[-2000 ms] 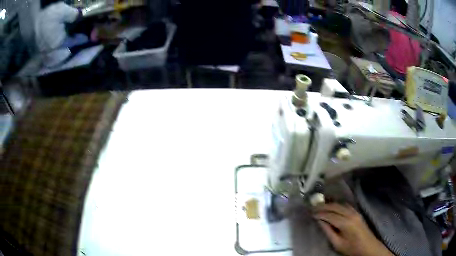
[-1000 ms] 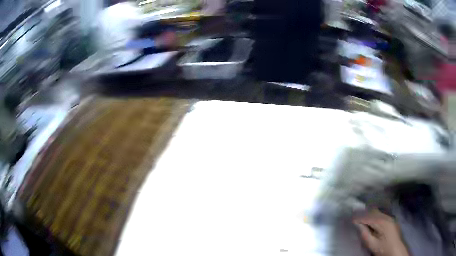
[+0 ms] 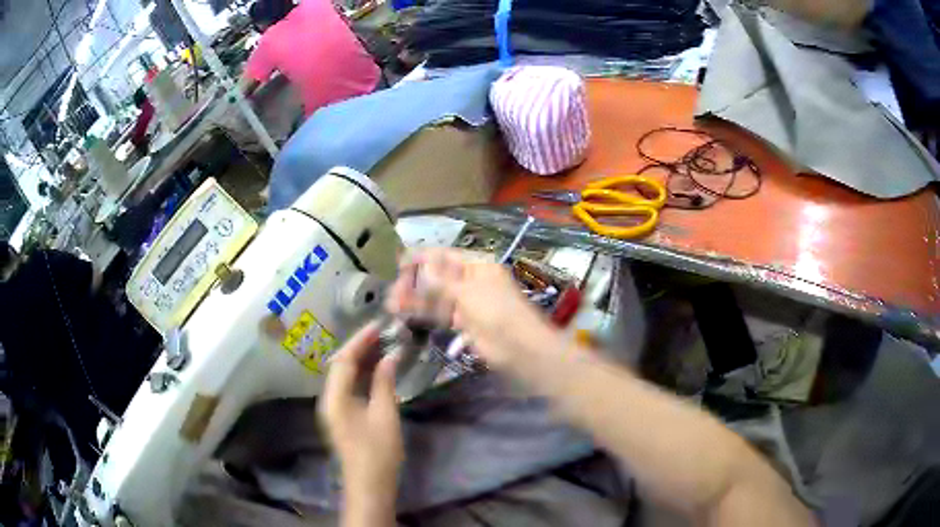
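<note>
The white sewing machine (image 3: 309,299) with blue JUKI lettering runs diagonally at the left. My left hand (image 3: 361,412) is raised at its right end, fingertips up and close together. My right hand (image 3: 464,299) is just above and to the right, its fingers bent near the machine's round end part. Both hands are blurred, and I cannot tell whether they hold something small. The grey-brown garment (image 3: 484,437) lies bunched below and behind my hands. An open tray of small tools (image 3: 541,278) is beside my right hand.
An orange table (image 3: 825,247) bears yellow-handled scissors (image 3: 618,206), a dark cord (image 3: 711,170), a striped cloth bundle (image 3: 541,118) and grey-brown cloth (image 3: 804,113). A control panel (image 3: 191,252) stands by the machine. A person in pink (image 3: 314,57) is behind.
The view has swung right from the white table and plaid cloth to the machine's right end and orange table. My left hand has come into view; both hands are now raised close together.
</note>
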